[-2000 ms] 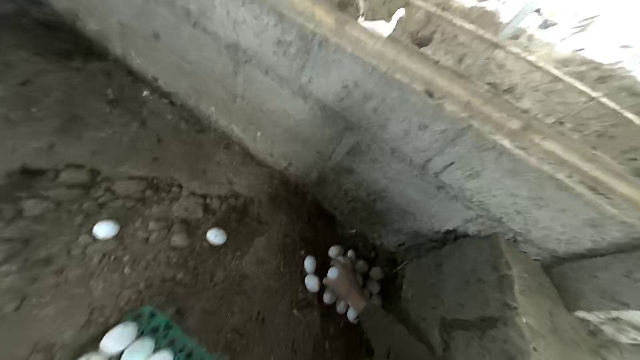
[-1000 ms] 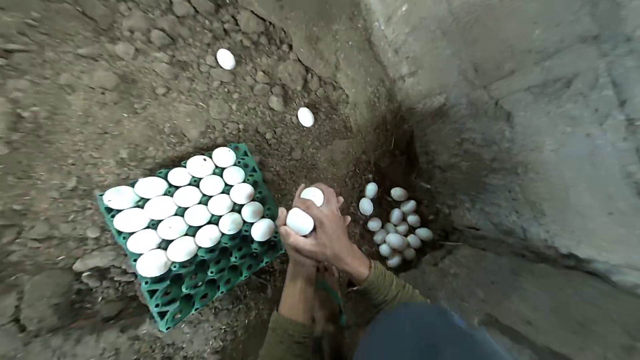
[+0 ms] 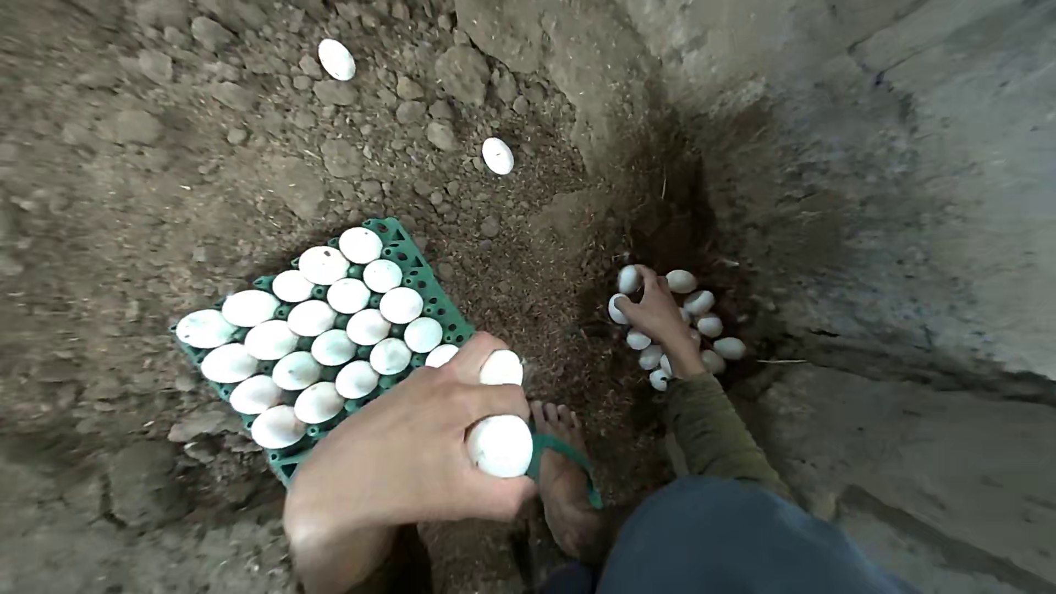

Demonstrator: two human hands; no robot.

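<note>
My left hand (image 3: 412, 445) is large in the lower middle, its fingers closed around two white eggs, one egg (image 3: 501, 446) by the thumb and another (image 3: 502, 369) between the fingers above. It covers part of a green plastic egg tray (image 3: 429, 289), where rows of white eggs (image 3: 311, 318) sit. To the right, my right hand (image 3: 656, 313) reaches down into a pile of eggs (image 3: 699, 303) on the soil. Its fingertips are at an egg (image 3: 629, 280) and its thumb is at another (image 3: 618, 308); whether it grips either one, I cannot tell.
Two single eggs lie on the dirt floor, one (image 3: 337, 59) at the top and one (image 3: 497, 156) nearer the middle. A concrete wall (image 3: 949, 190) rises at the right. My foot (image 3: 565, 487) in a green-strapped sandal and my clothed knee (image 3: 734, 544) are below.
My hands were together around eggs one second ago and are now apart. The right has moved to the egg pile; the left keeps two eggs and is over the tray's edge.
</note>
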